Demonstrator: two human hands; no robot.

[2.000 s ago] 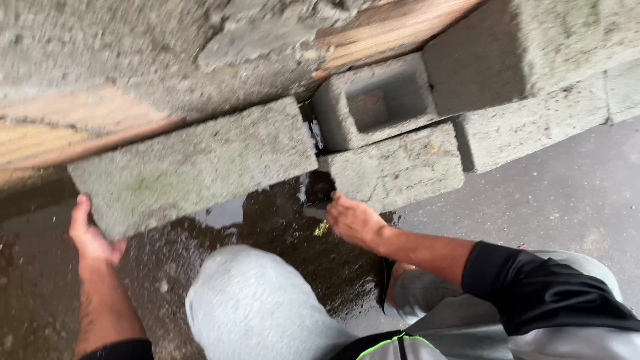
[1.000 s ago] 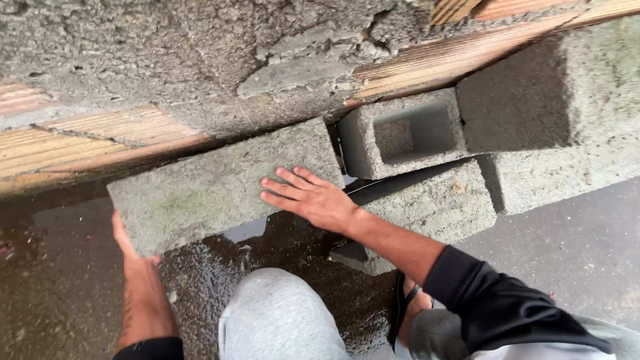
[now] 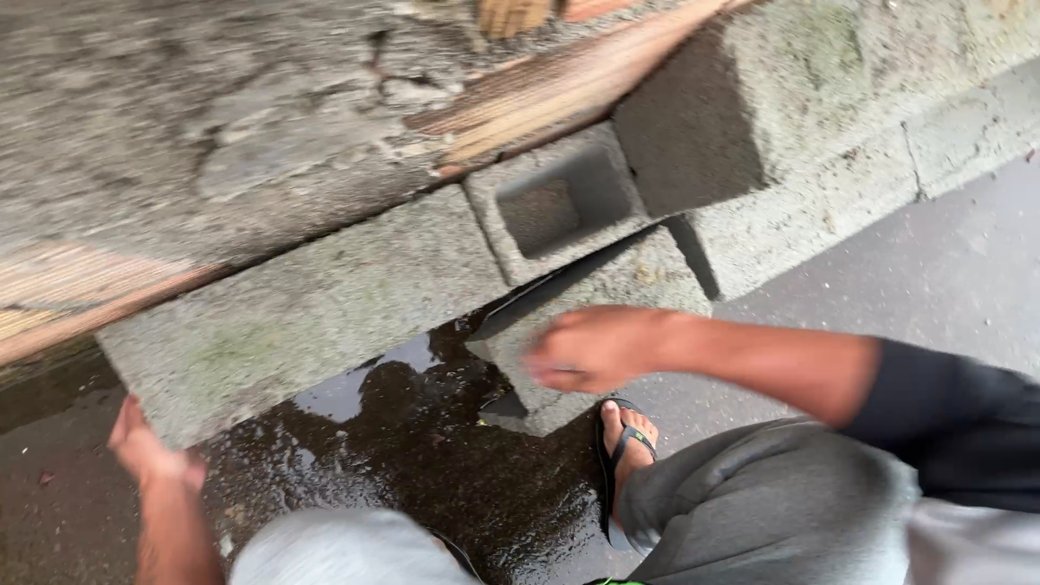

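A long grey concrete block (image 3: 309, 317) lies along the foot of the wall. My left hand (image 3: 150, 451) is at its lower left end, the fingers partly hidden behind the edge; whether it grips or only pushes is unclear. Against the block's right end stands a hollow concrete block (image 3: 565, 203), its square cavity facing up. Below that, a broken concrete block (image 3: 585, 325) lies tilted. My right hand (image 3: 597, 349), blurred by motion, is over this broken block with its fingers curled; contact cannot be told.
A rough mortared wall (image 3: 284, 122) with exposed clay bricks runs along the top. More concrete blocks (image 3: 821, 195) line its foot at the right. Dark wet ground (image 3: 422, 471) with puddles lies below the long block. My foot in a flip-flop (image 3: 630, 443) stands close to the broken block.
The long block has come closer to the wall and now meets the hollow block, where a gap showed before. My right hand has left the long block's top and moved over the broken block.
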